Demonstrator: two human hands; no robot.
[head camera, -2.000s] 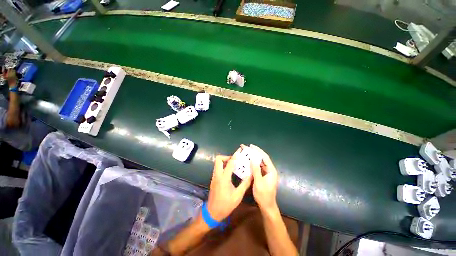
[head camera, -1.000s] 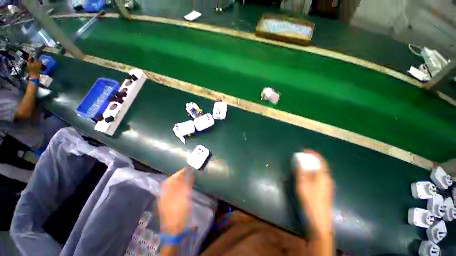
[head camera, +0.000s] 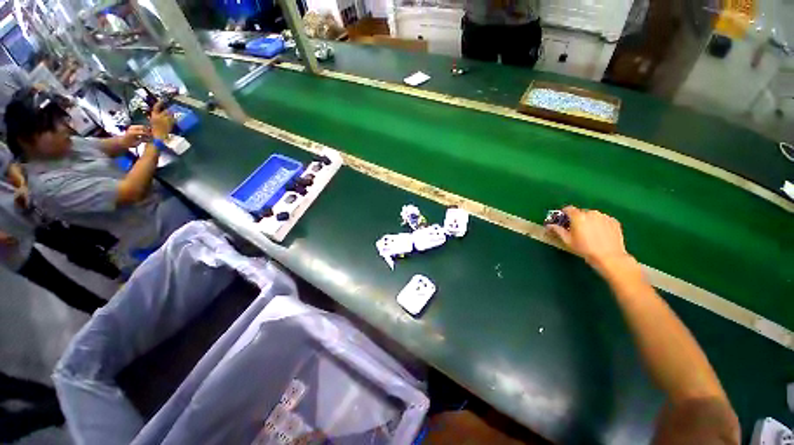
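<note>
My right hand (head camera: 596, 236) reaches over the belt's near edge, its fingers on a small white and dark inner assembly (head camera: 557, 219) that they partly hide. My left hand is not in view. One white front shell (head camera: 417, 295) lies alone on the dark green bench (head camera: 501, 348). Behind it, white pieces (head camera: 429, 236) lie in a short row, with a small wired inner assembly (head camera: 412, 216) beside them.
A blue tray (head camera: 266, 183) and white fixture strip (head camera: 302, 198) lie left. Two lined bins (head camera: 287, 322) stand at the bench's near side. Beyond are the green belt (head camera: 487, 152) and a brown-edged tray (head camera: 570, 105). A person (head camera: 87, 169) works at far left. A white adapter (head camera: 772, 433) shows at lower right.
The view has swung left and up. My right hand has moved from over the bench to the belt's edge, onto the piece on the belt. My left hand has left the picture.
</note>
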